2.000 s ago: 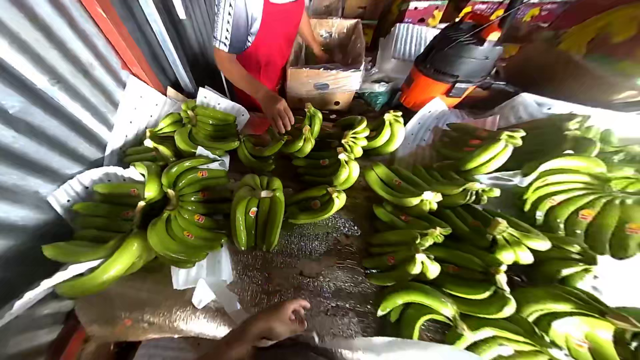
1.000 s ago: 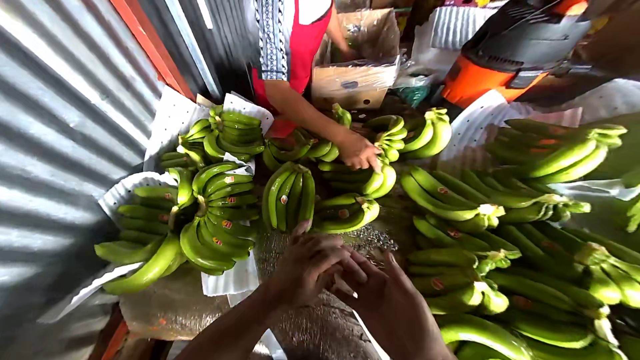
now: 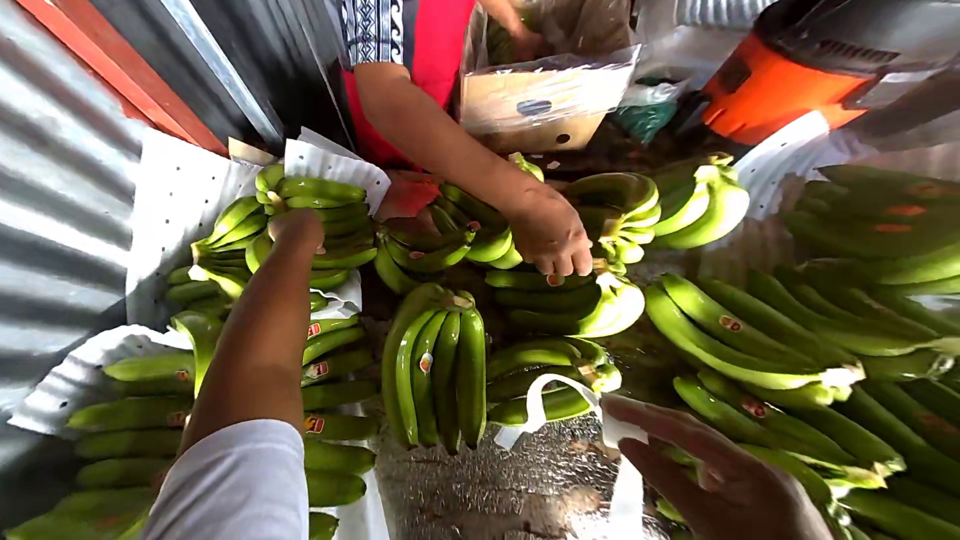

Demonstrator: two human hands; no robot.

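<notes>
My left hand (image 3: 297,231) reaches to a hand of green bananas (image 3: 330,202) at the back left; its fingers are mostly hidden against the fruit. My right hand (image 3: 697,457), lower right, pinches a thin white strip (image 3: 536,405) between thumb and fingers. The strip curls leftward over a small banana cluster (image 3: 540,360). Left of it, a stickered cluster of green bananas (image 3: 439,367) lies on the wet surface (image 3: 480,487). Another person's hand (image 3: 551,232) touches a cluster (image 3: 577,300) in the middle.
Many banana clusters (image 3: 750,337) fill the right side. Perforated white sheets (image 3: 180,202) lie under clusters at left, beside a corrugated metal wall (image 3: 60,187). A plastic-lined cardboard box (image 3: 525,97) and an orange and black machine (image 3: 772,90) stand at the back.
My hands, close together one second ago, are now apart: the left has reached forward to the back-left bananas, and the right now holds a white strip.
</notes>
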